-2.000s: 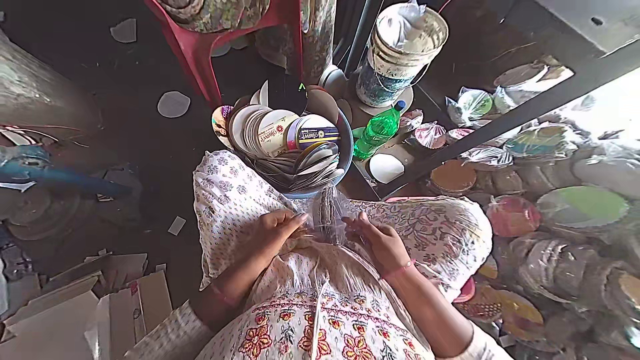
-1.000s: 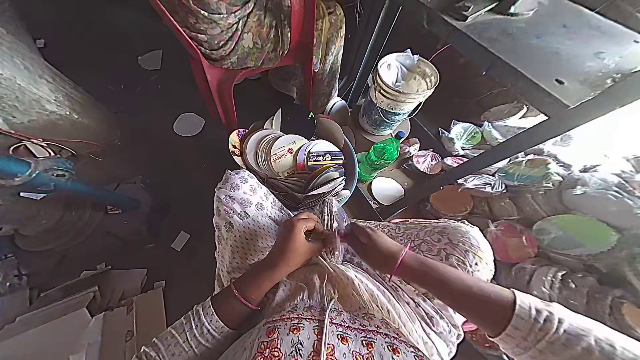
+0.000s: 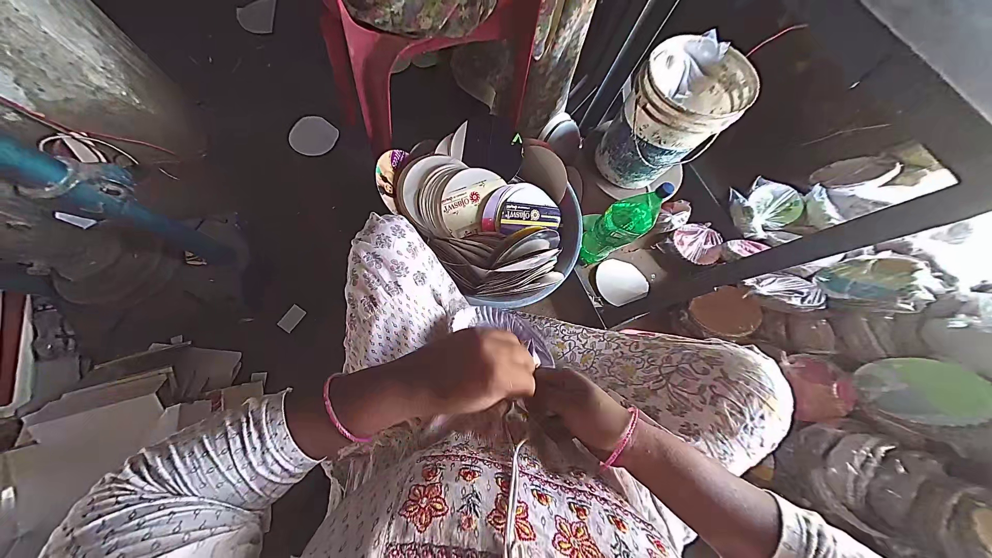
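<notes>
A clear plastic bag [image 3: 535, 341], drawn into pleats, lies over my lap with a pale round shape inside. My left hand [image 3: 492, 368] is closed on its gathered end. Against it, my right hand [image 3: 570, 399] has its fingers bunched at the same spot; they are shaded, and what they pinch is hidden. Just beyond my knees, a blue tub [image 3: 572, 240] is heaped with round cardboard discs [image 3: 465, 201], some printed and some plain.
A green plastic bottle [image 3: 624, 225] and a stained white bucket [image 3: 682, 108] stand right of the tub. Bagged stacks of discs [image 3: 868, 473] fill the right side. A red plastic chair [image 3: 368, 85] is ahead; cardboard pieces [image 3: 116, 418] lie at left.
Two seconds ago my hands were apart at the bag's sides; now they meet at its gathered end. The pleated bag shows beyond my left hand.
</notes>
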